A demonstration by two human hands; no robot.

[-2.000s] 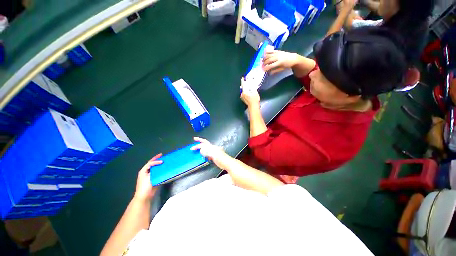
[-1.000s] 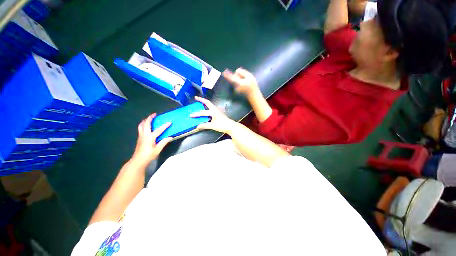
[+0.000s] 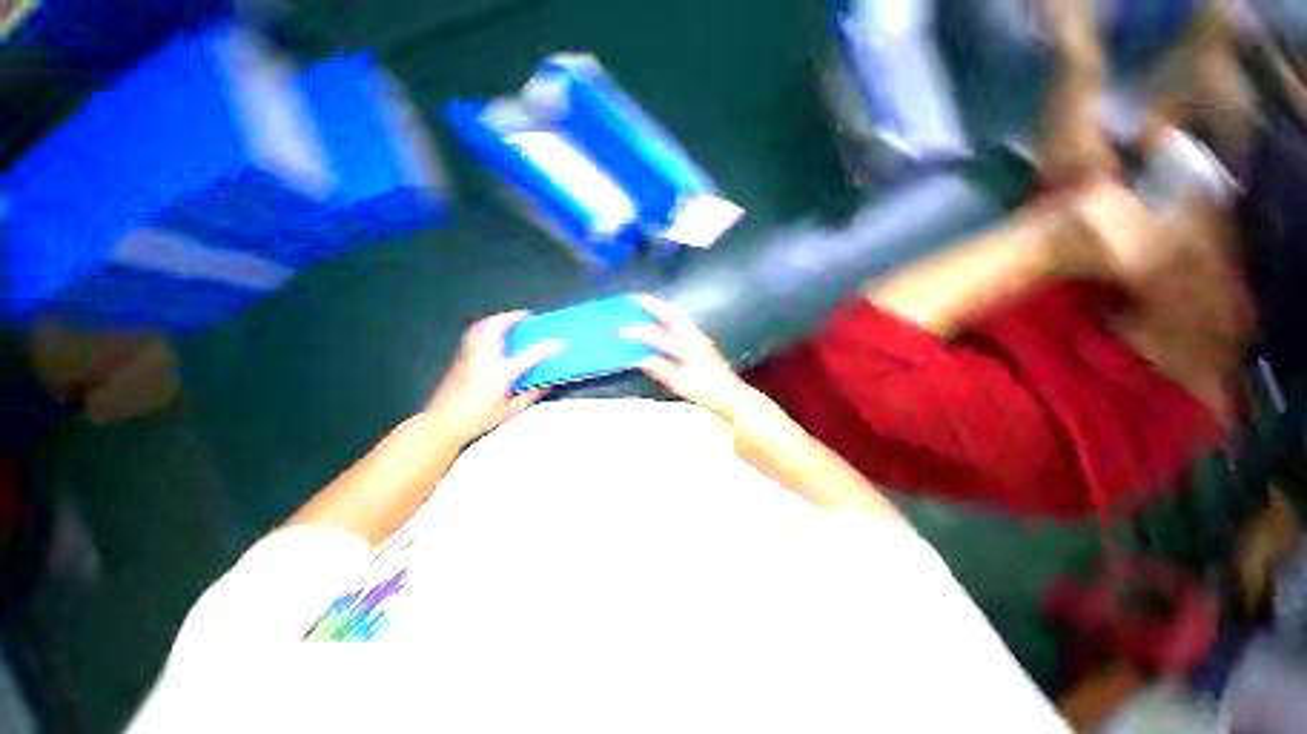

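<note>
A blue closed carton [image 3: 581,341] lies between my hands at the bench's near edge, its broad blue face up. My left hand [image 3: 492,370] holds its left end. My right hand [image 3: 685,353] holds its right end, fingers on the top face. Just beyond it stand two open cartons side by side: the left open carton [image 3: 566,182] shows white inside, and the right open carton [image 3: 631,136] has a white end flap out. The picture is blurred, so fine details of the flaps are hidden.
A stack of blue cartons [image 3: 151,158] stands at the left on the dark green bench [image 3: 366,308]. Brown cardboard [image 3: 129,376] is below it. A person in a red top [image 3: 1003,394] is close at my right, arms reaching away. Blurred white and blue items [image 3: 903,79] lie beyond.
The view has swung. A second open carton came beside the first between the earliest and middle frames. The neighbour's arms have moved away from them. My hands still hold the closed carton.
</note>
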